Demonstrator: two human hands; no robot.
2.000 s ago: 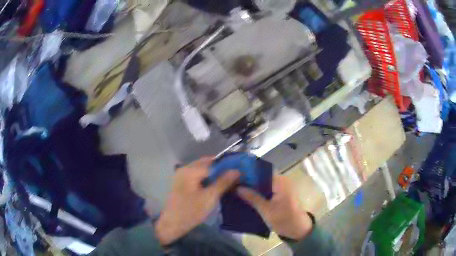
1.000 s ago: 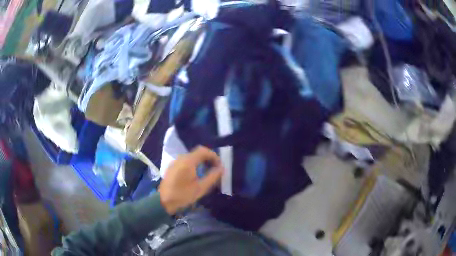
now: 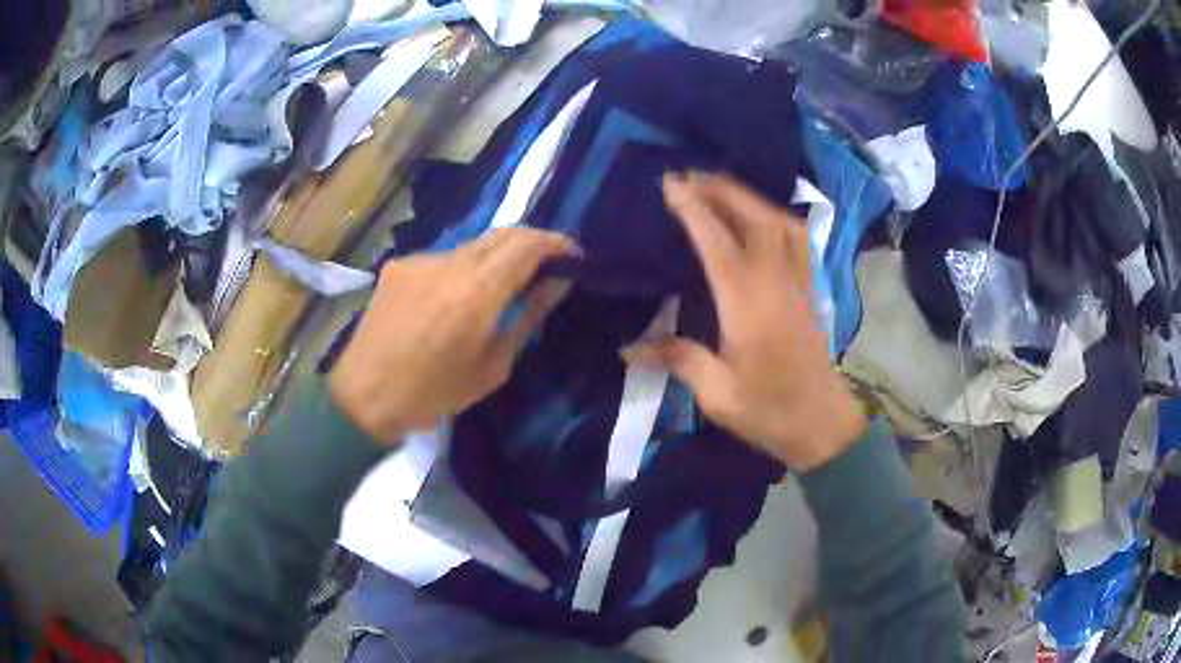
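Note:
A heap of navy cut pieces [image 3: 725,104] with mid-blue patches lies in front of me on the table. White strips [image 3: 631,421] lie on the pieces. My left hand [image 3: 453,324] is on the left side of the heap, its thumb and fingers closed on the edge of a navy piece. My right hand [image 3: 758,317] is on the right side, fingers spread over the navy cloth and its thumb by the top of a white strip. The cloth under the fingers is partly hidden.
A light blue cloth tangle [image 3: 194,130] and a long brown wrapped roll [image 3: 292,292] lie at the left. A blue crate [image 3: 78,453] stands low at far left. White paper [image 3: 395,525] lies near my left forearm. Scraps and clear plastic [image 3: 1004,298] cover the right side.
The view has turned from the sewing machine to the navy heap. The small blue and navy pieces held earlier are no longer distinguishable. Both hands are now on the heap; one second ago only one hand showed.

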